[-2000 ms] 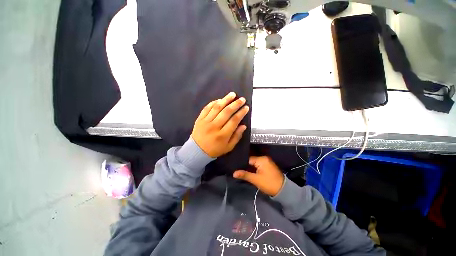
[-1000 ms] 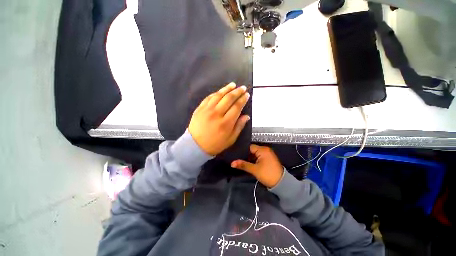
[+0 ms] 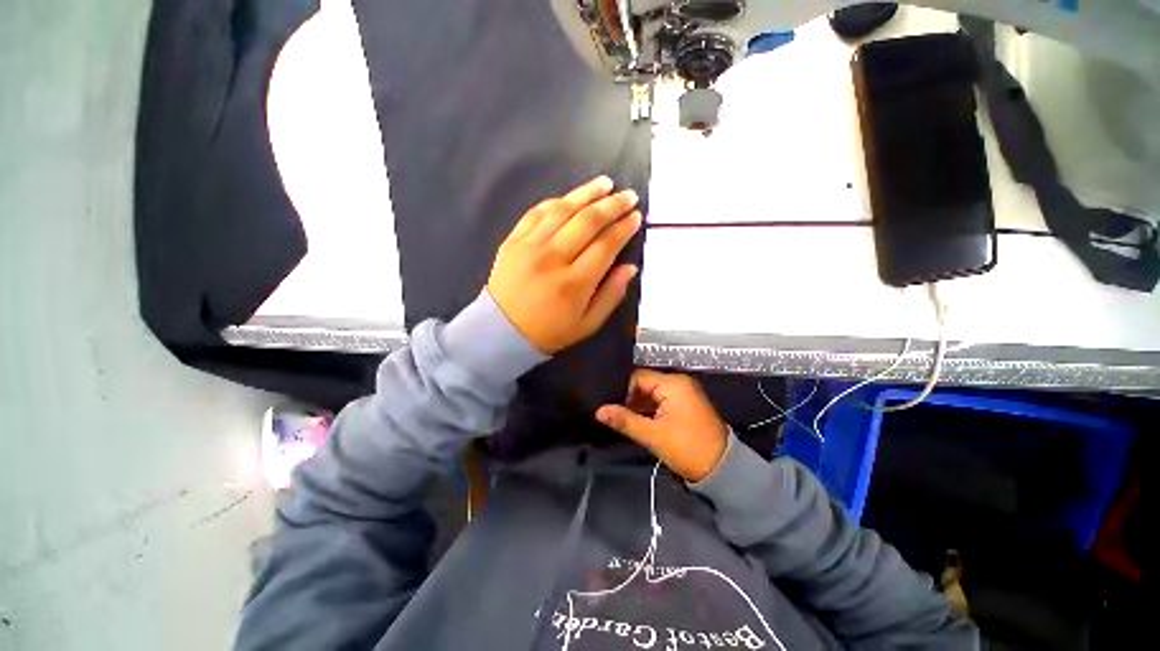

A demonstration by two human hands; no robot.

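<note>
A long dark cut panel (image 3: 477,140) lies on the white table under the presser foot (image 3: 640,104) and hangs over the front edge to the lap. My left hand (image 3: 566,265) lies flat on the panel near its right-hand edge, fingers together, below the presser foot. My right hand (image 3: 672,422) is below the table edge, with thumb and fingers pinching the panel's right-hand edge. The needle tip cannot be made out.
Black cloth (image 3: 191,165) drapes over the table at left. A black smartphone (image 3: 925,159) with a white cable (image 3: 939,333) and a dark strap (image 3: 1037,159) lie at right. A blue crate (image 3: 869,464) stands below the table. A small white and pink item (image 3: 295,445) is at lower left.
The panel has moved up towards the machine head, and its wider left edge has passed upward. My left hand has moved up with it. My right hand has risen slightly and still pinches the edge.
</note>
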